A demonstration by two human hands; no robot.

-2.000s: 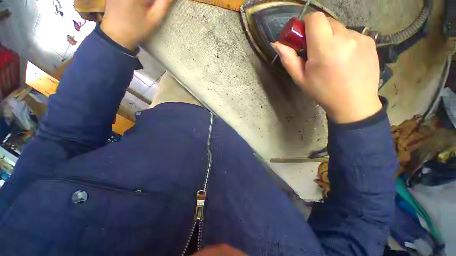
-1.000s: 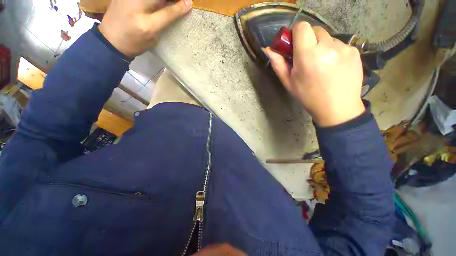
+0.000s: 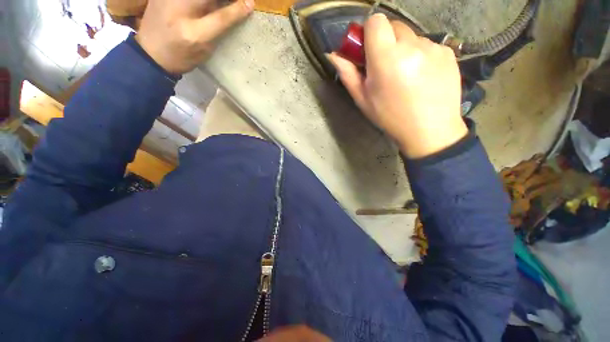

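The tan garment piece [image 3: 273, 6] shows as a narrow strip at the top edge, mostly cut off by the frame. My left hand [image 3: 190, 30] lies at its near edge, thumb stretched to the right; the hand's top is cut off, and whether it pinches the cloth is hard to tell. My right hand [image 3: 408, 83] is closed around the red handle of the steam iron [image 3: 324, 33]. The iron's rim and dark body lie at the top middle, by the right end of the visible strip.
The pale speckled table cloth [image 3: 287, 93] runs diagonally. A ribbed hose [image 3: 498, 43] leaves the iron's rear. A thin wooden stick [image 3: 384, 212] lies by my right sleeve. A crumpled brown pile [image 3: 535, 187] is at right. Wood and clutter are at far left.
The iron and my right hand have moved left. My left hand has come down and right onto the strip's edge, its thumb now extended. More of the strip showed one second ago.
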